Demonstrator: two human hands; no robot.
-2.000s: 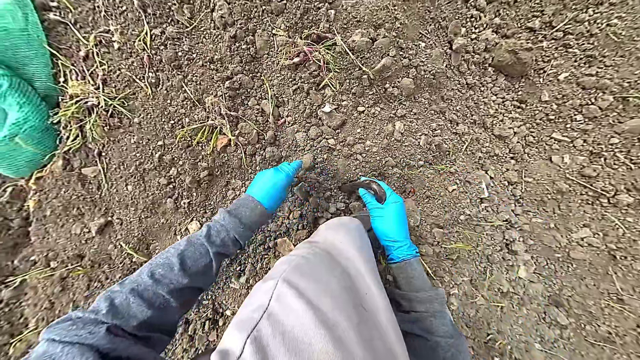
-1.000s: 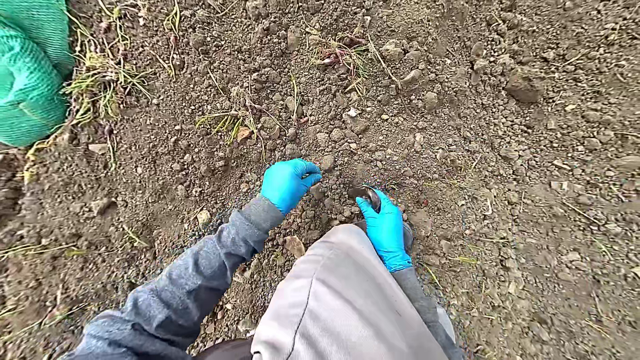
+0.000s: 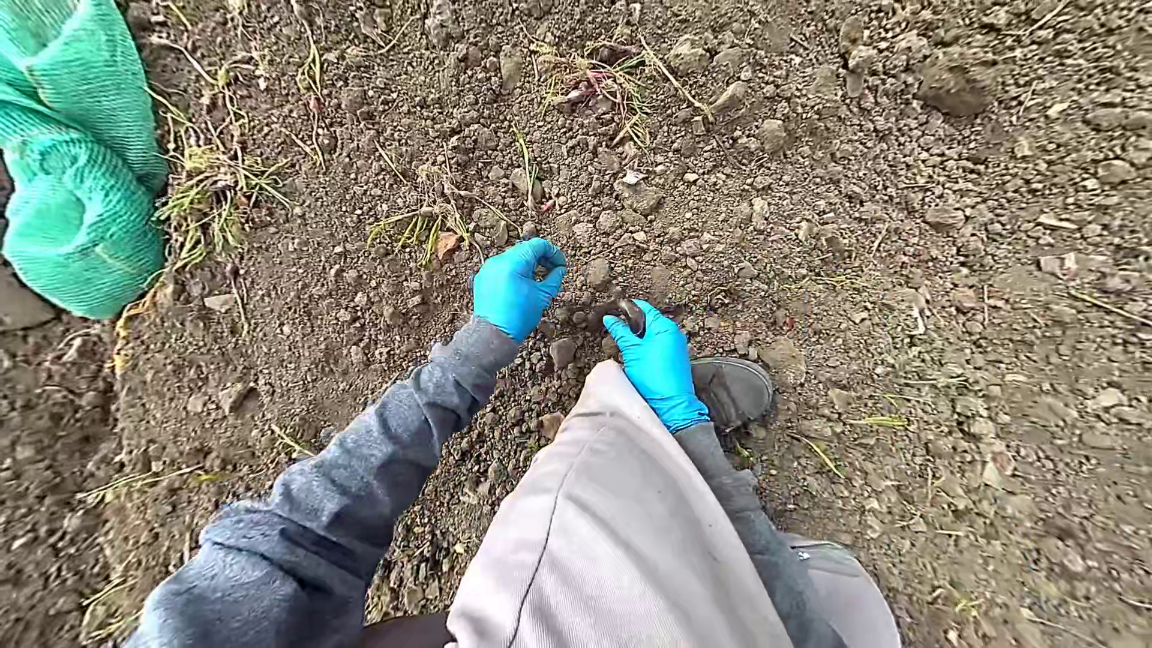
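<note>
My left hand [image 3: 517, 288], in a blue glove, hovers over the stony soil [image 3: 414, 315] with thumb and fingertips brought together; whether something small is pinched there cannot be told. Right of it, my right hand [image 3: 659, 364], gloved alike, grips a dark curved tool [image 3: 631, 317], perhaps a small hand hoe or sickle; most of it is hidden by the fingers. The tool is low against the dirt, near a patch of loosened soil. A small green-leaved plant [image 3: 423, 229] with withered stems lies just beyond my left hand.
A green mesh sack [image 3: 85, 198] lies at the upper left beside pulled plants [image 3: 216, 184]. Another clump with reddish stems [image 3: 603, 85] rests at top centre. A dark shoe [image 3: 733, 391] is right of my right hand. Clods and stones [image 3: 956, 88] cover the ground.
My left hand has moved from low beside the tool up and away toward the small plant. My right hand stays near the same soil, holding the dark tool throughout.
</note>
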